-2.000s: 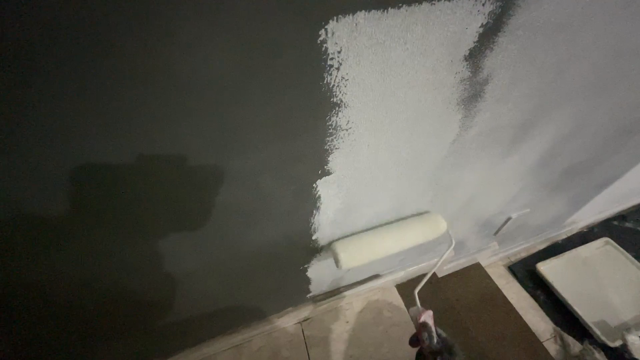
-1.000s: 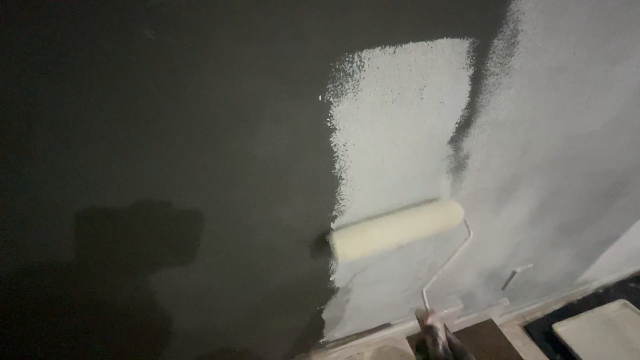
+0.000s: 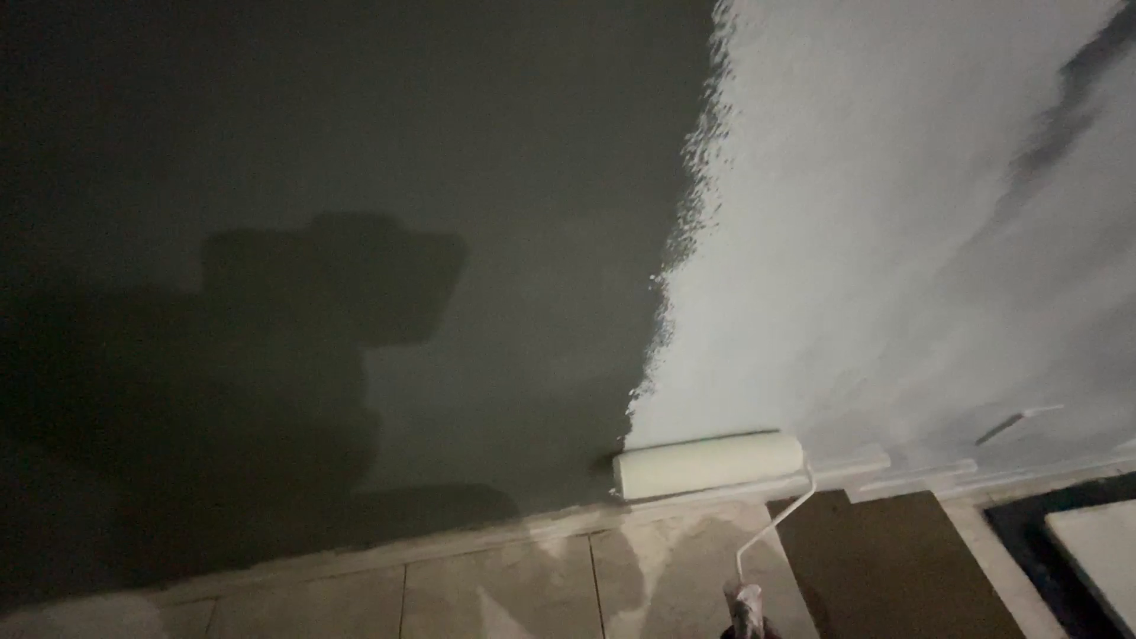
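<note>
A paint roller [image 3: 710, 464] with a pale cream sleeve lies against the bottom of the wall, just above the floor edge. Its bent wire frame runs down to a handle at the lower edge of the view, where one hand [image 3: 748, 617] is shut on it; only a little of this hand shows, and it looks like my right hand. Above the roller is a broad patch of fresh white paint [image 3: 799, 266] with a ragged left edge, beside the dark wall [image 3: 532, 160]. My left hand is not in view.
Floor tiles [image 3: 497, 590] run along the wall's foot. A brown board or sheet [image 3: 896, 559] lies right of the handle. Farther right, a pale tray [image 3: 1100, 541] sits on a dark sheet [image 3: 1021, 524]. A small stick-like thing [image 3: 1016, 422] projects from the wall. Shadows fall at left.
The roller has moved down the wall to its foot, with the hand on its handle. White paint now covers more of the wall above it. The view has shifted.
</note>
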